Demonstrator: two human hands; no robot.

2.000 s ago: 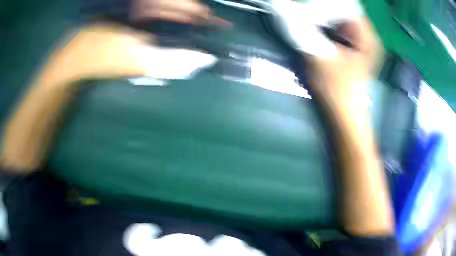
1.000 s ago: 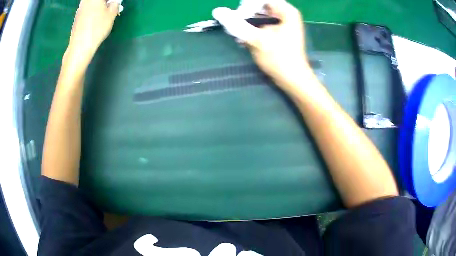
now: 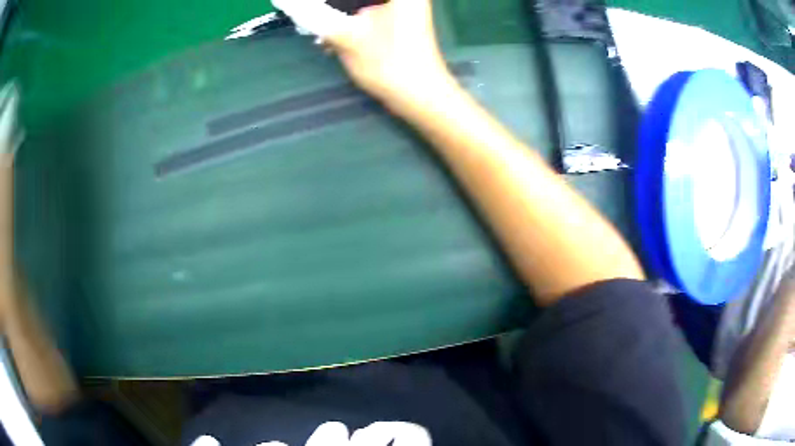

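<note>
My right hand, with white finger cots, is cut off by the top edge. It is shut on slim tweezers, whose bright tip points left over the green surface. Below the hand lies a strip of small dark parts in two rows on the dark-green mat; my right wrist and forearm cover its right end. A black phone frame lies right of my forearm, cut off at the top. My left forearm shows at the left edge; its hand is out of the picture.
A blue-rimmed reel stands at the right, by a white surface and crinkled clear plastic. Another person's forearm is at the lower right. A glossy green surface lies beyond the mat.
The view has turned, so mat, strip, frame and reel sit further left. My left hand has left the picture at the left edge. The other person's forearm has come into view.
</note>
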